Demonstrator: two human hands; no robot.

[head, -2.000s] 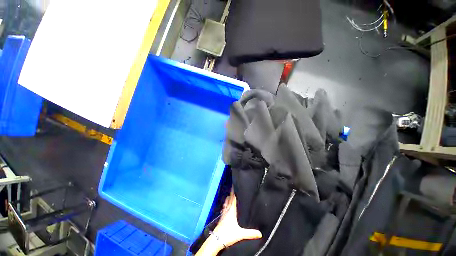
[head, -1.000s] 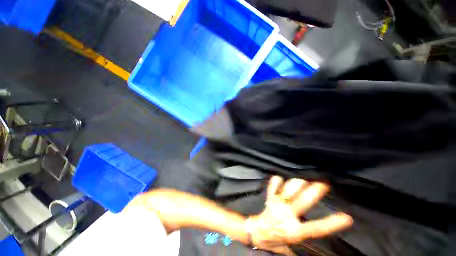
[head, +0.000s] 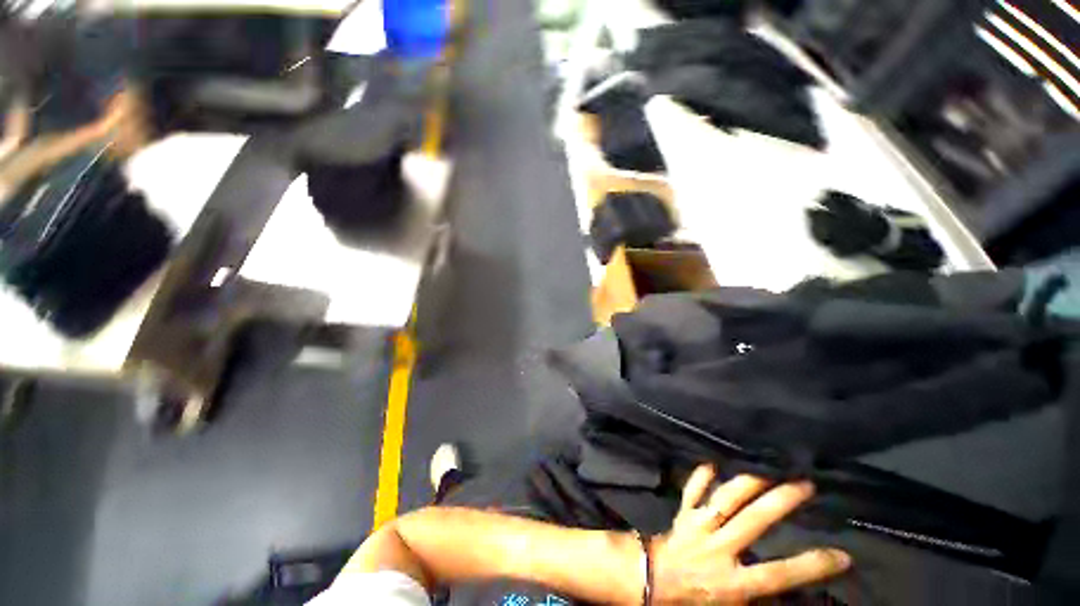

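Note:
A large pile of black zippered sewn pieces (head: 817, 379) spans the lower right, close to me, with thin pale zipper lines showing. My left hand (head: 734, 550) lies against the near side of the pile, back of the hand visible, fingers spread and not closed round the fabric. A dark band is on the wrist. My right hand is not visible; the pile and the picture's edge may hide it.
A long white table (head: 758, 195) with black pieces and a tied black bundle (head: 876, 231) is ahead right. An open cardboard box (head: 669, 270) stands beside it. A yellow line (head: 394, 432) marks the grey floor. Left are white tables and a person's blurred arms (head: 71, 148).
The view has turned from the blue crates to an aisle between tables. The black pieces have come along with me. My left hand stays spread against them.

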